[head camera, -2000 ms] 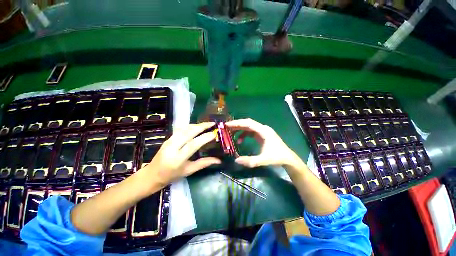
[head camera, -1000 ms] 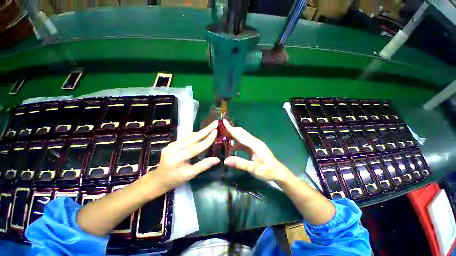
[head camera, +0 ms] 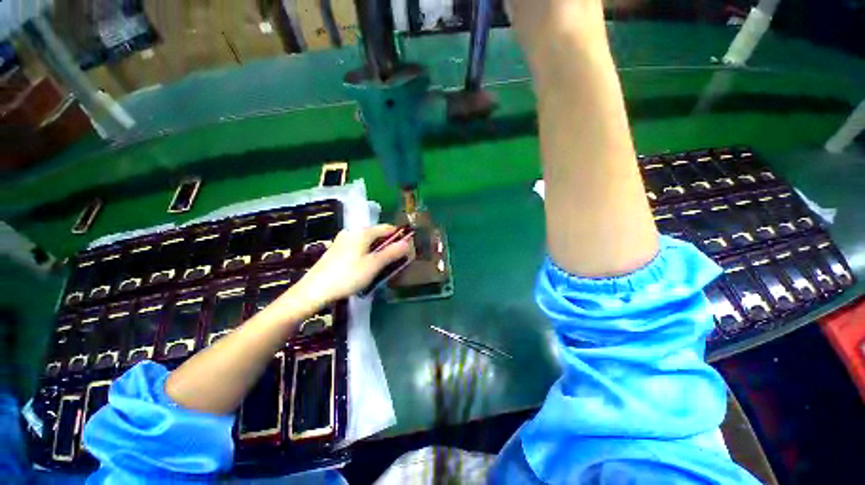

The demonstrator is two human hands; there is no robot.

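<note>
My left hand (head camera: pixel 353 258) holds a dark phone unit (head camera: pixel 387 256) with a red edge, tilted, at the left side of the brownish press fixture (head camera: pixel 422 270). The green hand press (head camera: pixel 396 133) stands behind it, its brass-yellow tip (head camera: pixel 409 201) pointing down over the fixture. My right arm reaches up and forward past the press. My right hand (head camera: pixel 555 11) is cut off by the top edge, so its fingers and anything in them are hidden.
Filled left tray (head camera: pixel 204 303) lies on a white liner (head camera: pixel 372 379). Filled right tray (head camera: pixel 759 246) lies partly behind my right forearm. Tweezers (head camera: pixel 471 341) lie before the fixture. Several loose phone units (head camera: pixel 185 195) lie behind the left tray. A red bin (head camera: pixel 847 332) shows far right.
My hands have parted. My left hand has moved left with the phone unit, uncovering the fixture. My right hand has risen to the top edge. The view has shifted.
</note>
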